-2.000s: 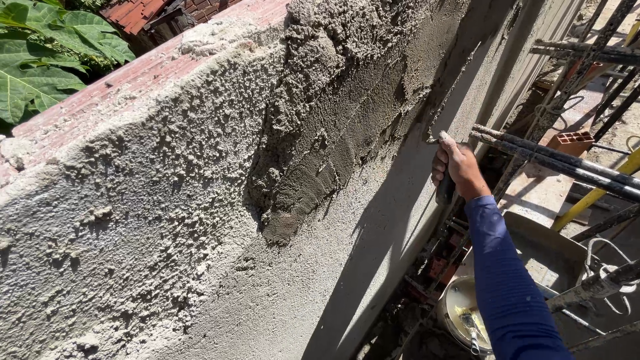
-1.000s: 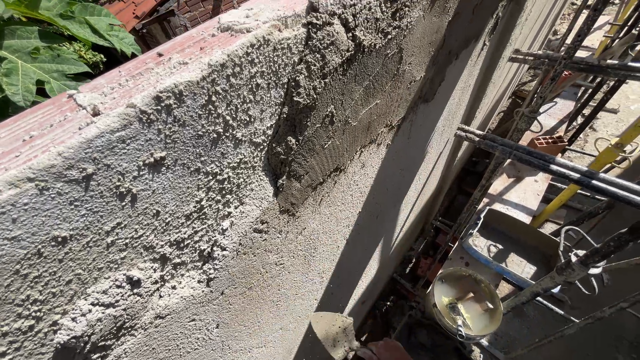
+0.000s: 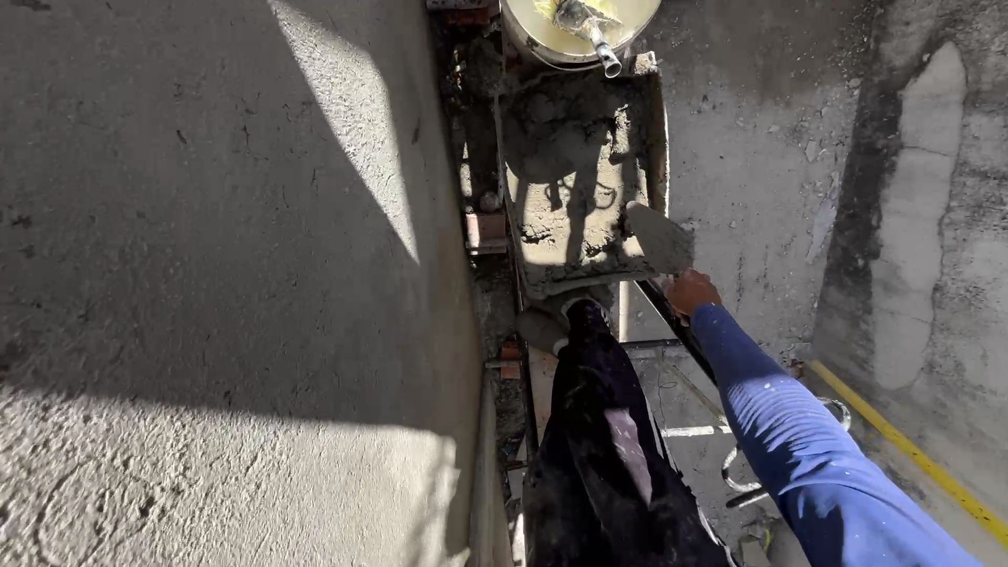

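My right hand, below a blue sleeve, is closed on the handle of a mason's trowel. The trowel's blade reaches over the right edge of a shallow mortar trough, near its lower corner. Wet grey mortar lies in the trough, partly in shadow. My left hand is out of view. A plastered wall fills the left side, smooth above and rough at the lower left.
A bucket with a brush in it stands beyond the trough. My dark-trousered legs are below the trough. A yellow pole and a curved metal bar lie at the right. Brick pieces sit beside the wall.
The view has swung down from the wall top to the trough. My right hand, on the wall two seconds ago, is now at the trough's edge with the trowel.
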